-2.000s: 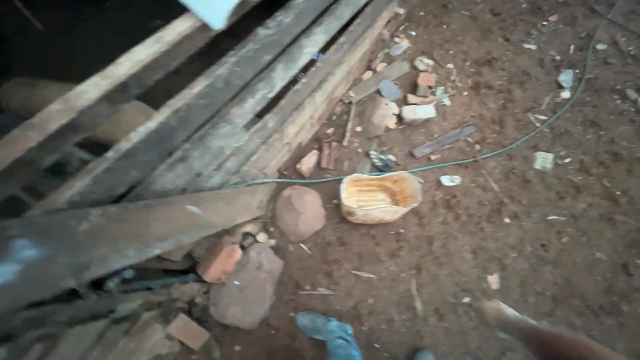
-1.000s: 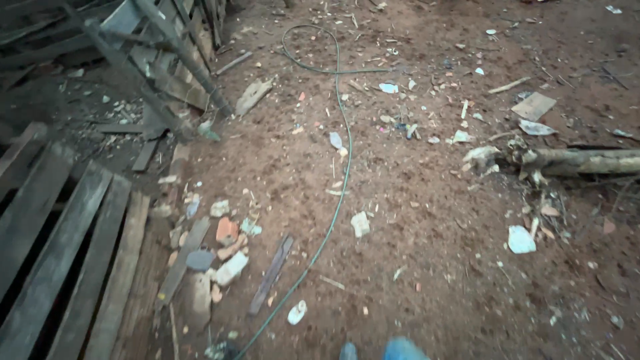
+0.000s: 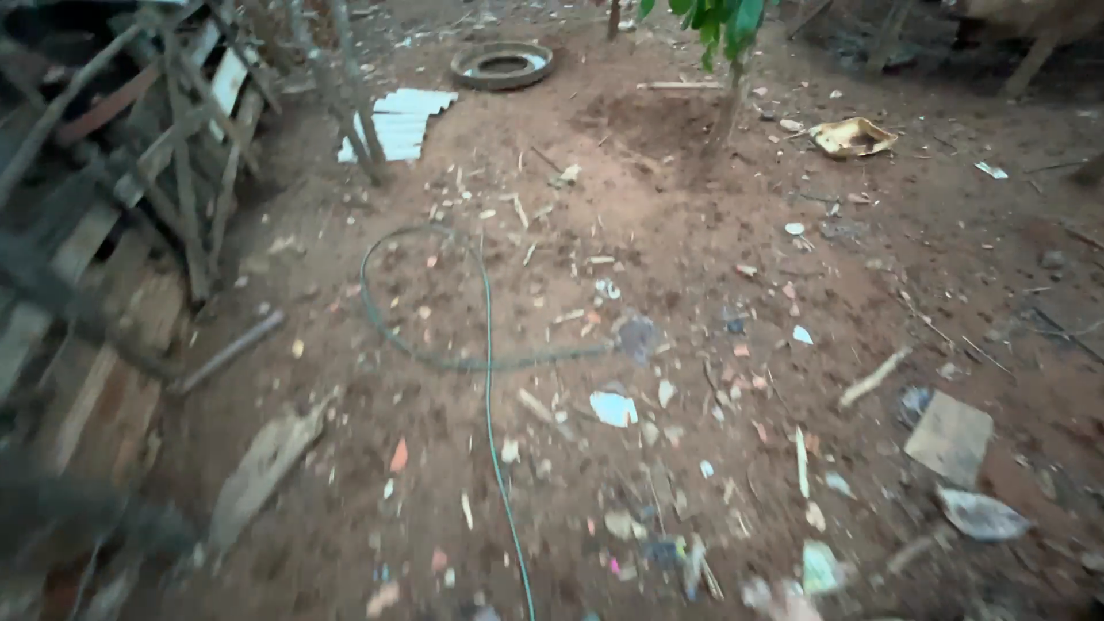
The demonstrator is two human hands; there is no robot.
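Observation:
Neither my left hand nor my right hand is in the head view. A thin green hose [image 3: 489, 388] runs up from the bottom edge over bare reddish soil and curls into a loop in the middle. Its far end lies near a dark greyish patch [image 3: 636, 336] on the ground. Scraps surround it, among them a pale white piece [image 3: 613, 409] and a small orange shard [image 3: 398, 454]. The picture is blurred, so small pieces are hard to tell.
Stacked boards and poles [image 3: 185, 164] line the left side, with a flat wooden piece [image 3: 267, 470] nearby. Corrugated sheet [image 3: 401, 121], a round tire-like ring [image 3: 502, 65] and a leafy young tree [image 3: 733, 95] stand or lie farther off. A square slab [image 3: 950, 438] lies at right.
The view has swung up and onward across the yard. The cut-open yellowish container and the feet seen in the oldest frame are out of view.

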